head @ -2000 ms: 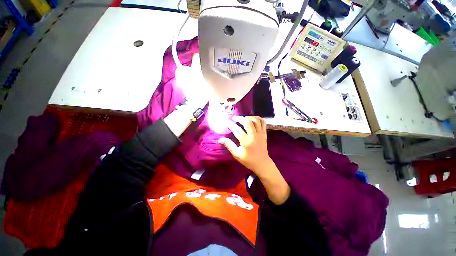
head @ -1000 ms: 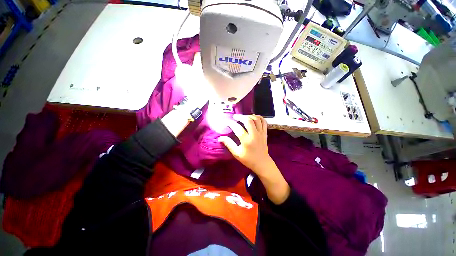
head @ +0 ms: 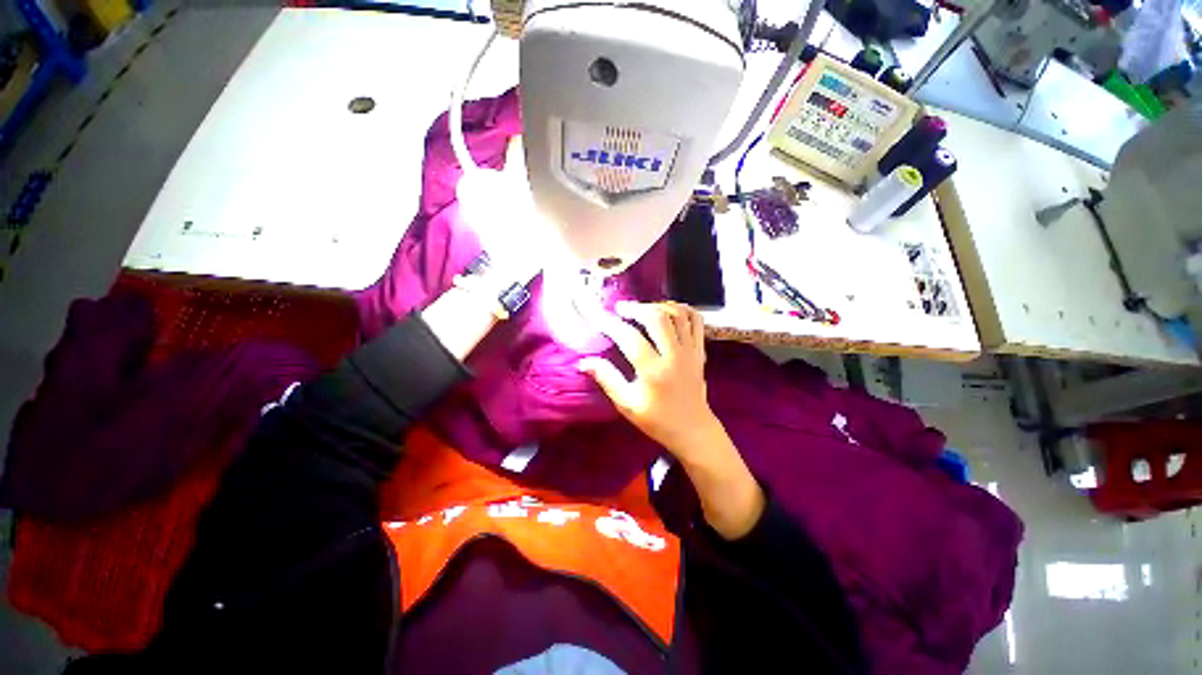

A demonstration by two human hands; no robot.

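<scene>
A maroon-purple garment (head: 527, 396) lies under the head of the white JUKI sewing machine (head: 620, 132) and hangs over the table edge onto my lap. A small white label (head: 521, 458) shows on it. My right hand (head: 663, 363) lies on the cloth just right of the needle area, fingers spread, palm down, gripping nothing visible. My left hand (head: 498, 270) is at the cloth left of the needle; its fingers are lost in lamp glare and behind the machine head. The presser foot (head: 593, 280) is partly washed out by glare.
A red crate (head: 106, 567) with maroon garments is at left. More maroon garments (head: 870, 514) lie at right. On the white table (head: 290, 158) are a flat black rectangle (head: 696, 257), a thin tool with red parts (head: 791, 290), a control panel (head: 837, 121) and thread cones (head: 886, 198).
The glare around the needle is slightly smaller and the view has shifted a little. The hands and cloth stay in nearly the same place.
</scene>
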